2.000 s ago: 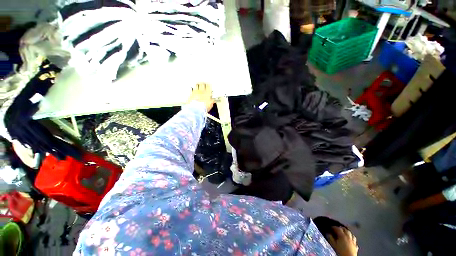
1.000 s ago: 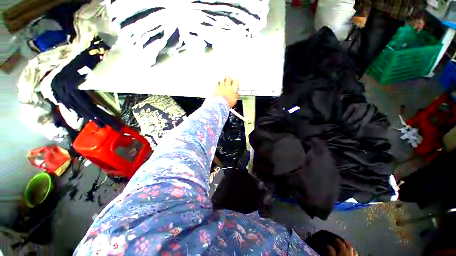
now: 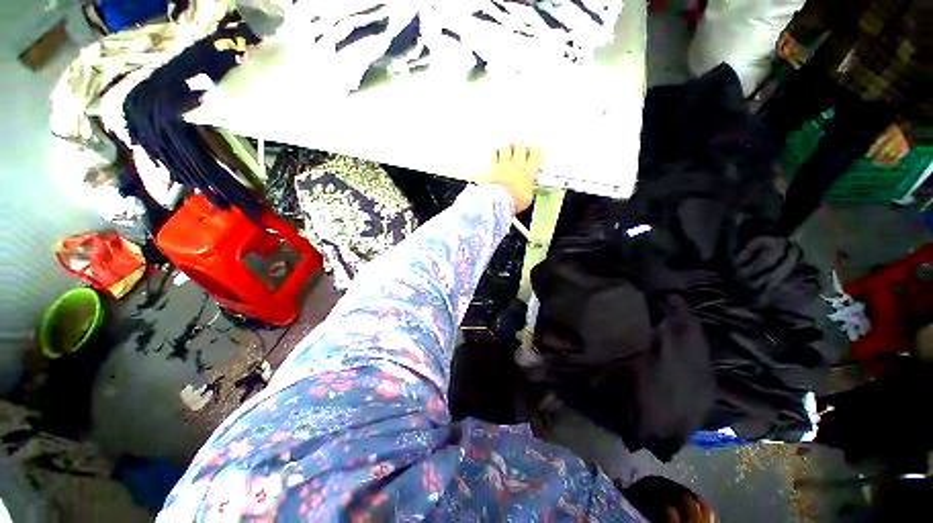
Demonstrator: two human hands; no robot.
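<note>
My left hand (image 3: 517,174) rests on the near edge of the pale work table (image 3: 481,133), fingers on top, holding no item. White-and-dark strips or panels (image 3: 450,41) lie fanned out on the table; bright glare hides their detail. My right hand (image 3: 694,508) is at the bottom edge, cut off and dark, beside a black round item (image 3: 650,495). I cannot tell whether it holds anything. A big crumpled pile of black garments (image 3: 696,296) with a small white label lies right of the table.
A red stool (image 3: 230,260) and a green basin (image 3: 72,323) stand at left. Patterned cloth (image 3: 353,209) lies under the table. Navy cloth (image 3: 184,123) hangs at its left. A person (image 3: 870,61) stands at upper right by a green crate (image 3: 870,169). Scraps lie on the floor.
The view has turned, so the table, my left hand and the pile sit farther right. The person at upper right has come more into view, before the green crate. My left hand stays on the table edge.
</note>
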